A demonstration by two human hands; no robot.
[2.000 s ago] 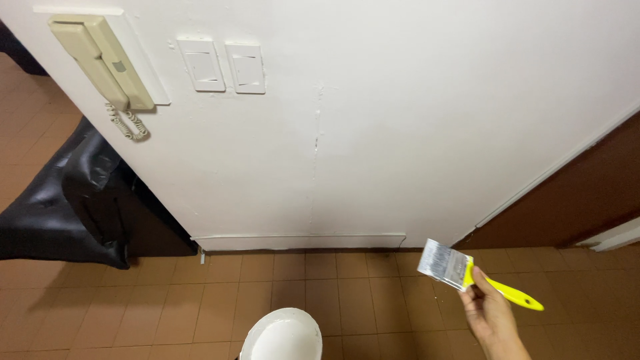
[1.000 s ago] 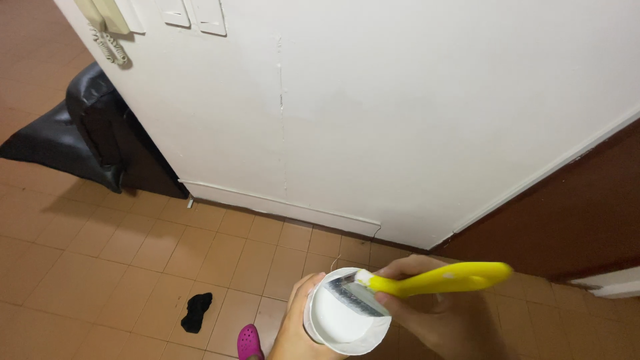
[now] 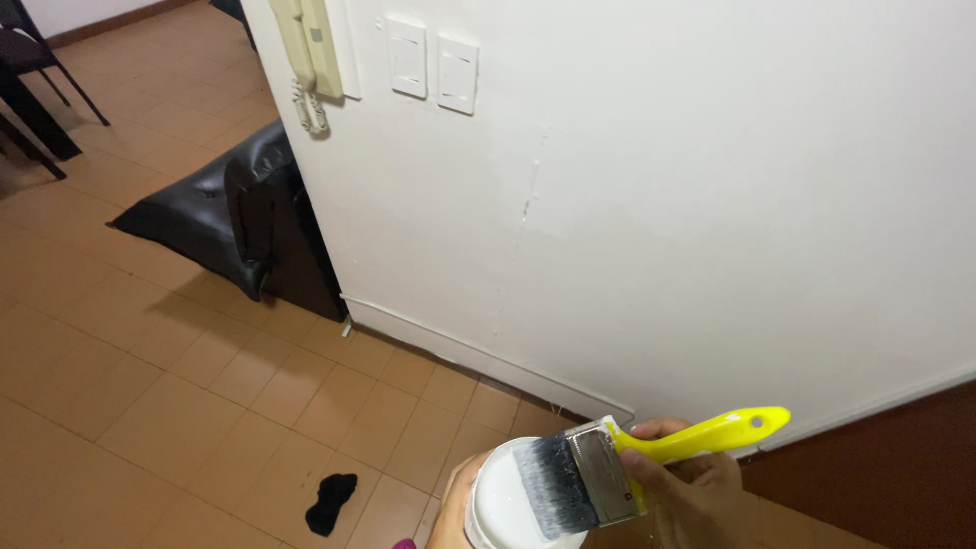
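Note:
My right hand point(image 3: 690, 488) grips the yellow handle of a flat paintbrush point(image 3: 579, 480) at the bottom right. Its dark bristles, whitened with paint towards the tips, lie over the mouth of a white tub point(image 3: 499, 496) of white paint. Whether the tips touch the paint I cannot tell. My left hand point(image 3: 456, 499) wraps the tub's left side, partly hidden by it. Beyond both hands stands a white wall point(image 3: 686, 229) with a thin, broken vertical crack point(image 3: 526, 210) and a white baseboard point(image 3: 488, 366).
Two white switch plates point(image 3: 457, 75) and a beige intercom handset point(image 3: 313, 46) are on the wall. Left of it is black padded furniture point(image 3: 221, 206). A black cloth item point(image 3: 331, 503) lies on the tiled floor point(image 3: 191, 412). A chair point(image 3: 30, 57) stands far left, a brown panel point(image 3: 877, 465) at right.
Two seconds ago my right hand held the brush out to the right, apart from the tub; now its bristles are over the tub's mouth. Since one second ago the view has shifted.

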